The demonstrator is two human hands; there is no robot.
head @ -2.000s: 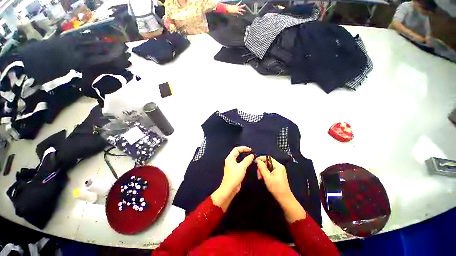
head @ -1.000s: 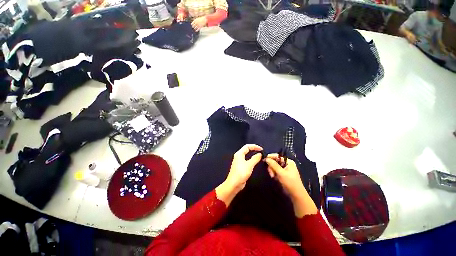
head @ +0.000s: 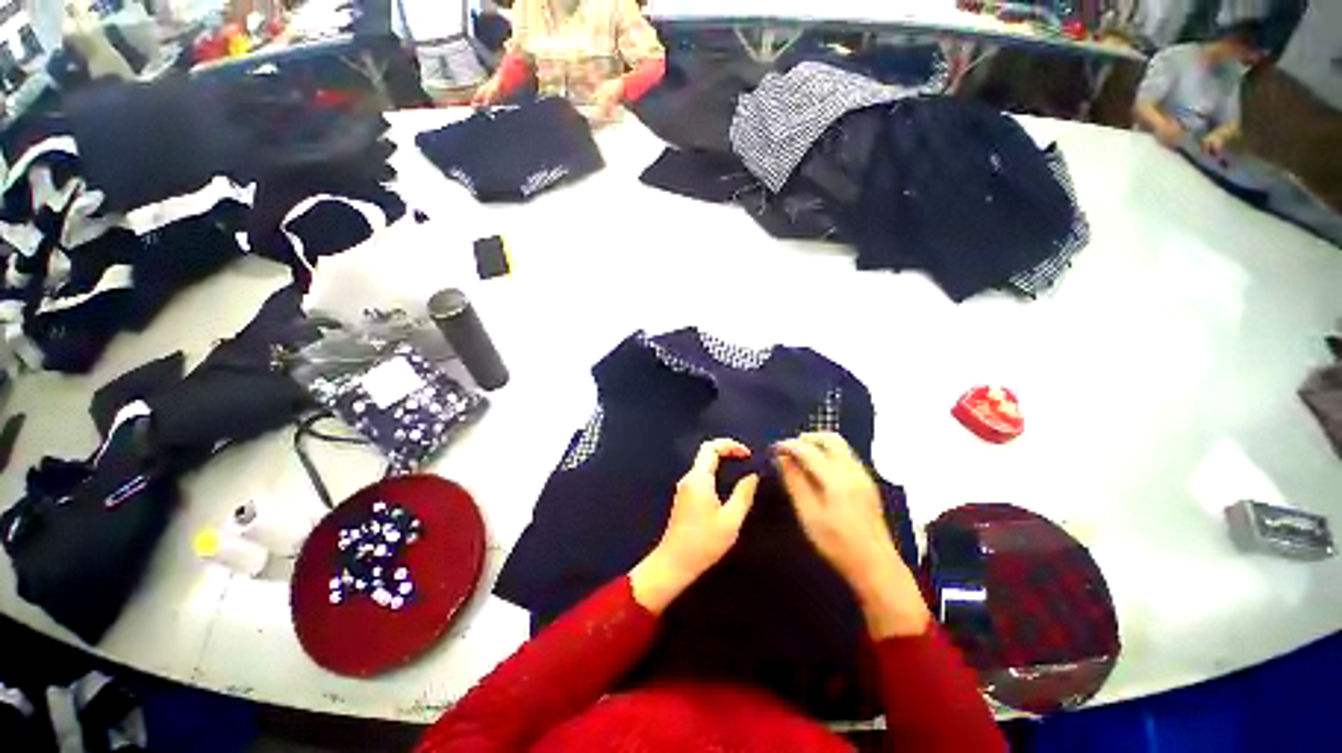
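A navy-black garment (head: 589,508) with checked lining at the neck and armholes lies flat in front of me. My left hand (head: 707,508) is on its middle, thumb and fingertips pinching a bit of the dark cloth. My right hand (head: 832,493) is close beside it, slightly blurred, fingers bent down over the cloth. Any needle, thread or small tool in its fingers is too small or hidden to tell.
Left are a red dish (head: 449,566) with small buttons, a clear bag of buttons (head: 420,412), a dark cylinder (head: 468,338) and garment piles (head: 221,162). Right are a tartan round tray (head: 1052,603) and a red heart-shaped box (head: 989,414). Far side: a garment heap (head: 942,191) and people.
My right hand has turned over, knuckles up, and the dark tool seen in it no longer shows. The person opposite has spread out a dark garment. The view has shifted slightly.
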